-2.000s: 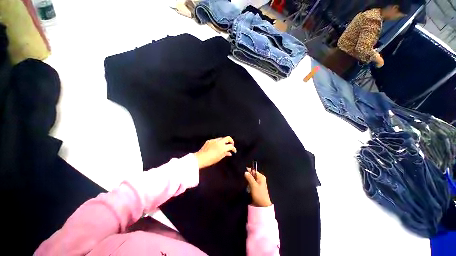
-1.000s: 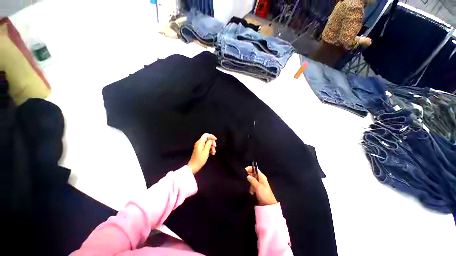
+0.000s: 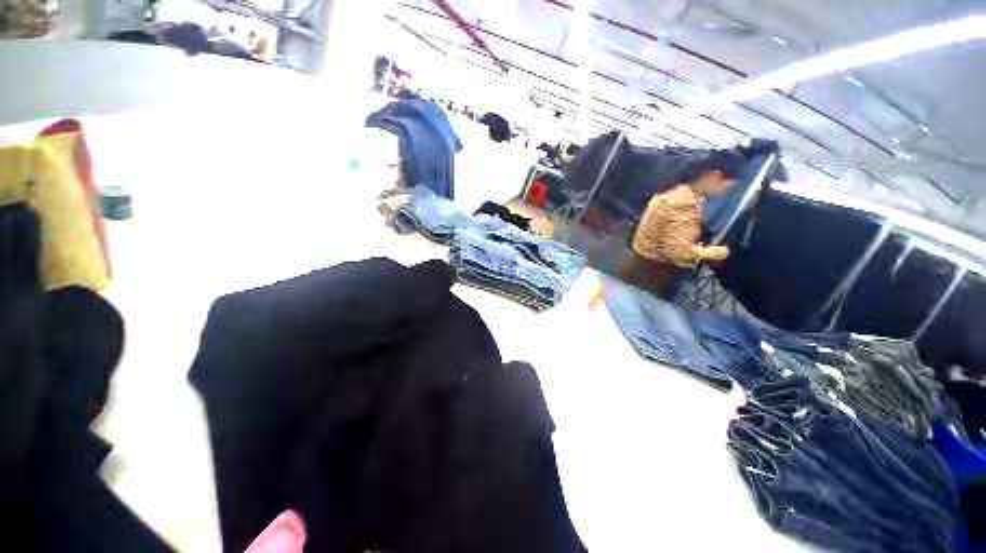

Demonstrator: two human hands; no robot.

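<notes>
The black garment (image 3: pixel 357 400) lies on the white table (image 3: pixel 649 454), bunched into a shorter shape, with a small flap on its right side. Its near part is cut off by the bottom edge. A bit of pink sleeve (image 3: pixel 279 534) shows at the bottom edge, in front of the garment. Neither of my hands can be made out, and no snips are visible.
More black garments (image 3: pixel 54 432) are heaped at left by a yellow and red bag (image 3: pixel 54 205). Folded jeans (image 3: pixel 508 259) lie at the far side, an orange strip (image 3: pixel 598 297) beside them. Dark jeans (image 3: pixel 843 464) are piled at right. A person (image 3: pixel 676 227) stands beyond the table.
The view has tilted up and shows the ceiling. Both hands and the snips have left the picture. The garment's far part now looks gathered and lower in view.
</notes>
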